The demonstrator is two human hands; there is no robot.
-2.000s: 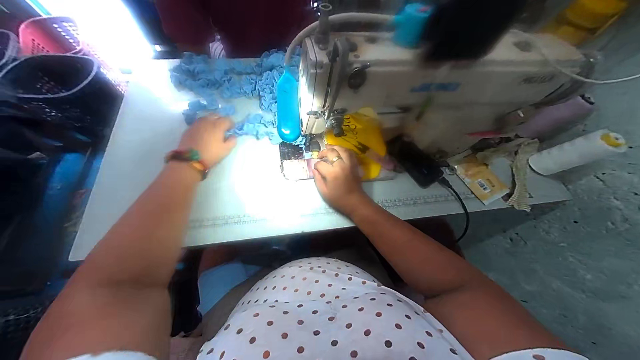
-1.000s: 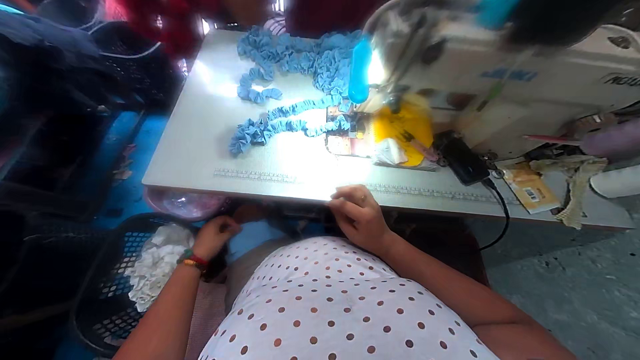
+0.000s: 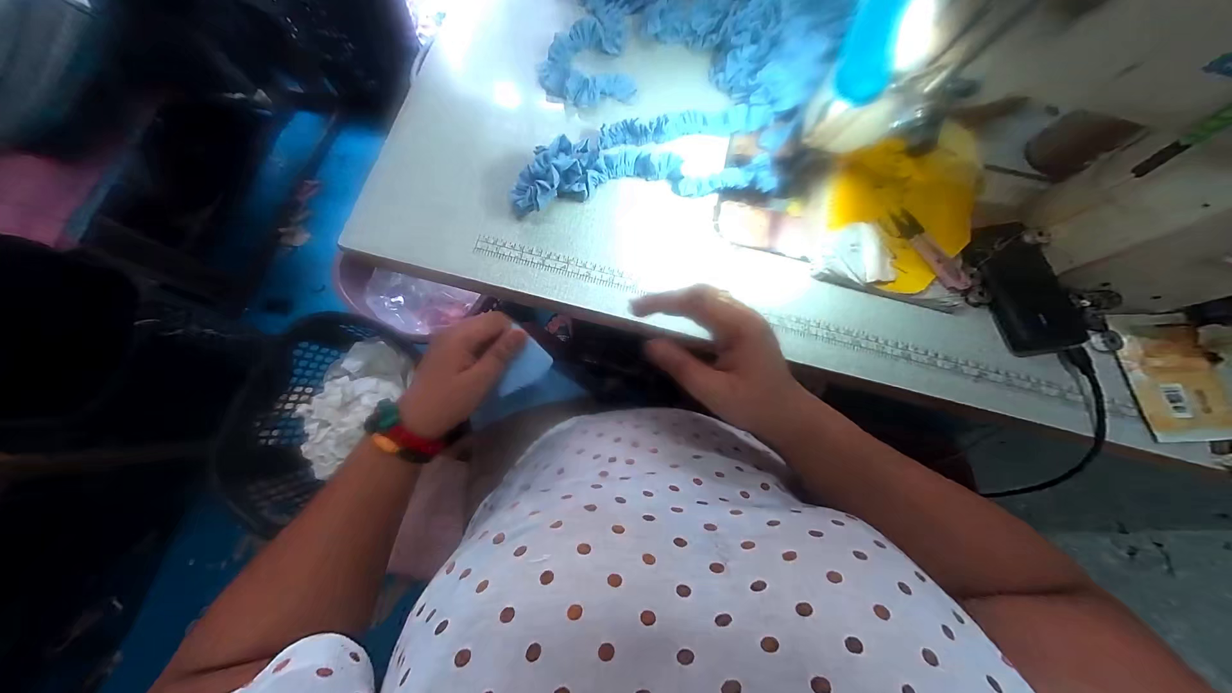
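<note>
Below the table's front edge, my left hand (image 3: 467, 371) closes on a piece of light blue fabric (image 3: 525, 366) by my lap. My right hand (image 3: 727, 351) is at the table edge, fingers apart, nothing in it. Gathered blue fabric strips (image 3: 558, 173) lie on the sewing table (image 3: 423, 183), running to the sewing machine's needle area, which is blurred. A bright lamp with a blue cover (image 3: 866, 48) hangs over that area. Beside it, yellow fabric (image 3: 905, 202) carries small thread snips (image 3: 929, 252).
A black plastic basket (image 3: 255, 462) with white gathered fabric (image 3: 346, 409) stands at my left, near a pink tub (image 3: 354, 284) holding clear plastic. On the table's right are a black box (image 3: 1030, 298) with a cable and a worn card packet (image 3: 1179, 385). A ruler strip (image 3: 558, 262) runs along the front edge.
Both hands have left the machine area, where they were two seconds ago, and moved down to the table's front edge and my lap. The view has shifted left and down.
</note>
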